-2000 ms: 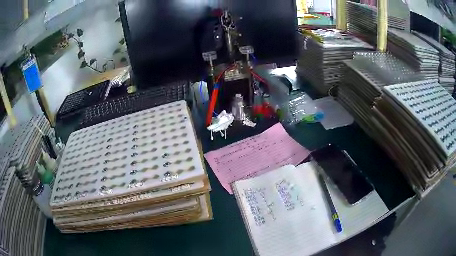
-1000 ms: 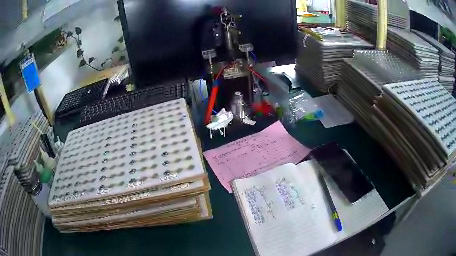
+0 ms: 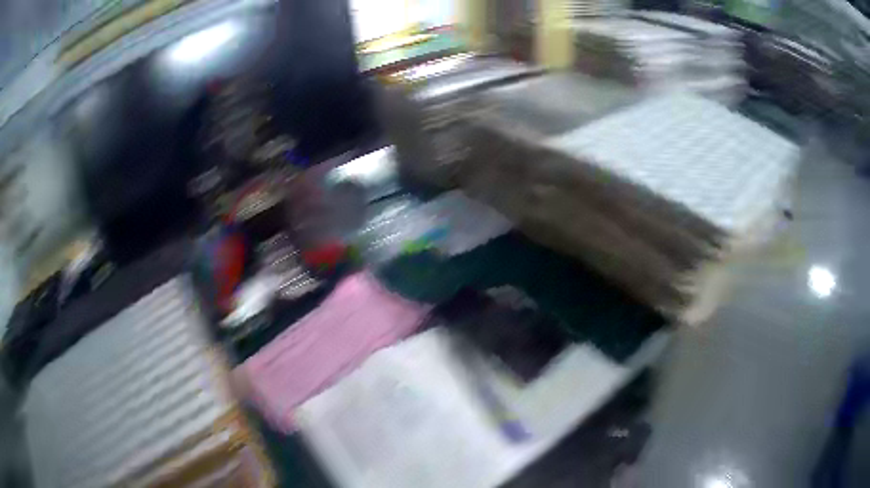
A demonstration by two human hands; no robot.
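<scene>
The picture is strongly blurred. An open white notebook (image 3: 396,412) lies on the dark green desk at the lower middle. A pen (image 3: 498,410) with a blue end lies on its right part. A dark smartphone (image 3: 515,334) lies at the notebook's upper right, partly over the pages. A pink form (image 3: 329,345) lies behind the notebook's left part, touching or under its edge. The handwriting cannot be read. Neither my left hand nor my right hand is in view.
A tray stack (image 3: 124,391) stands at left, and another tray stack (image 3: 687,157) at right. Behind the form are a red-handled tool (image 3: 227,267), a blurred stand and a black monitor (image 3: 320,76). Grey glossy floor (image 3: 754,381) shows at right.
My view has swung to the right and blurred, so the desk things appear further left and more floor shows. The notebook, pen, phone and form keep their arrangement.
</scene>
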